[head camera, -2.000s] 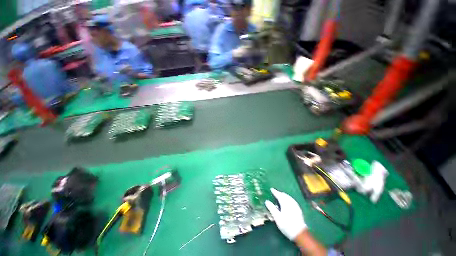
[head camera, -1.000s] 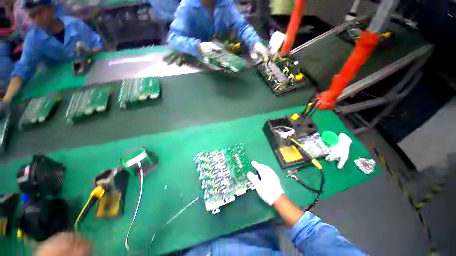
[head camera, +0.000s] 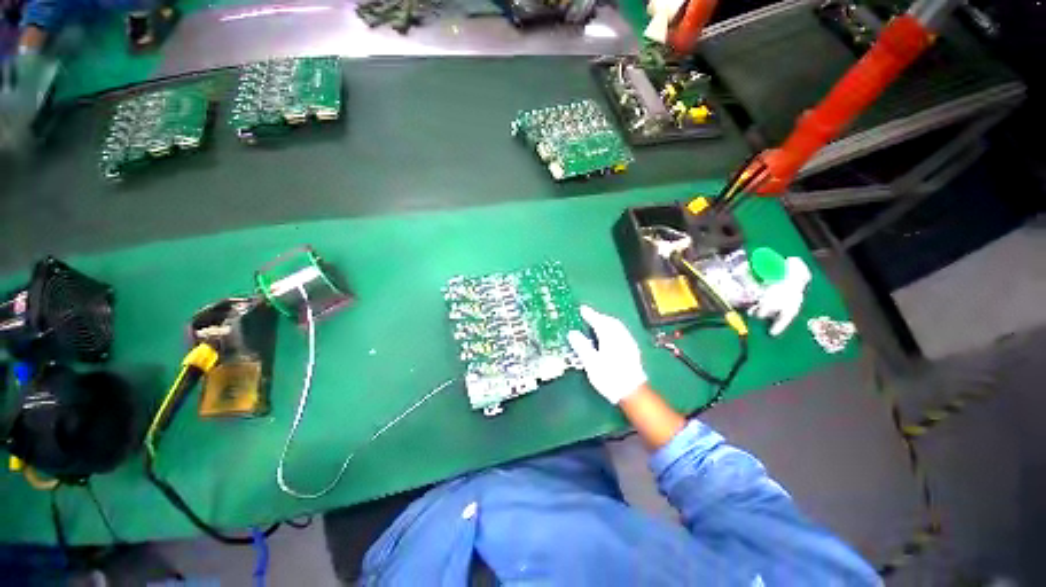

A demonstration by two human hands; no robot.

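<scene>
A green circuit board (head camera: 510, 333) lies flat on the green mat (head camera: 390, 247), silvery solder joints up. My right hand (head camera: 610, 355), in a white glove, rests at the board's right edge, thumb and fingers spread, with the thumb touching or very near the edge. No grip around the board shows. My left hand is not in view. A thin solder wire (head camera: 307, 378) runs from the reel (head camera: 301, 283) in a loose curve to near the board's left edge.
Left iron stand (head camera: 233, 384) and black fans (head camera: 75, 422) are at left. Right iron stand (head camera: 669, 292), green-capped bottle (head camera: 767, 266), spare glove (head camera: 785, 300) and silvery pile (head camera: 830, 334) are at right. The conveyor (head camera: 390, 149) carries boards and a black-cased unit (head camera: 656, 98).
The view has tilted down. My left hand, blurred at lower left a second ago, is gone from view. The board another person held now lies on the conveyor beside the black-cased unit.
</scene>
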